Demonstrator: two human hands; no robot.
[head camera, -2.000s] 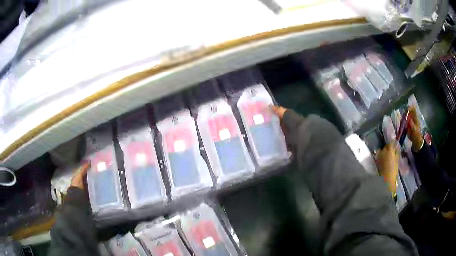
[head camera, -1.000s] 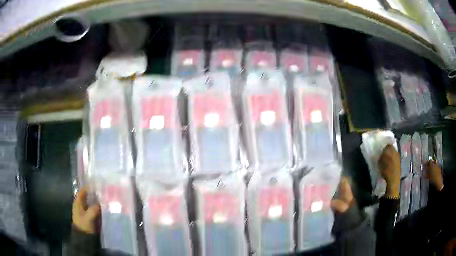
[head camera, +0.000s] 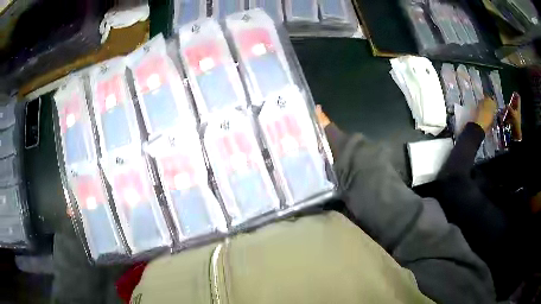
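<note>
A clear blister tray (head camera: 279, 212) with two rows of bagged phones (head camera: 215, 89) is held in front of my body, tilted, its right side higher in view. The bags show pink-red at one end and blue-grey at the other, each with a small white patch. My right hand (head camera: 322, 117) grips the tray's right edge; only fingertips show past the sleeve. My left hand (head camera: 69, 211) is at the tray's left edge, almost wholly hidden, with only a sliver of finger visible.
A tray stack (head camera: 323, 28) with pale phones stands at the rear. A smartphone (head camera: 32, 122) and grey trays (head camera: 10, 196) lie left. At right, another person's hands (head camera: 487, 113) work over bagged phones, beside white bags (head camera: 420, 92) and a white block (head camera: 428, 160). Dark trays (head camera: 444, 27) are rear right.
The loaded tray has come away from the rear stack towards my body and turned, its left side now lower. The neighbour's hands have moved off the white bags to the phones.
</note>
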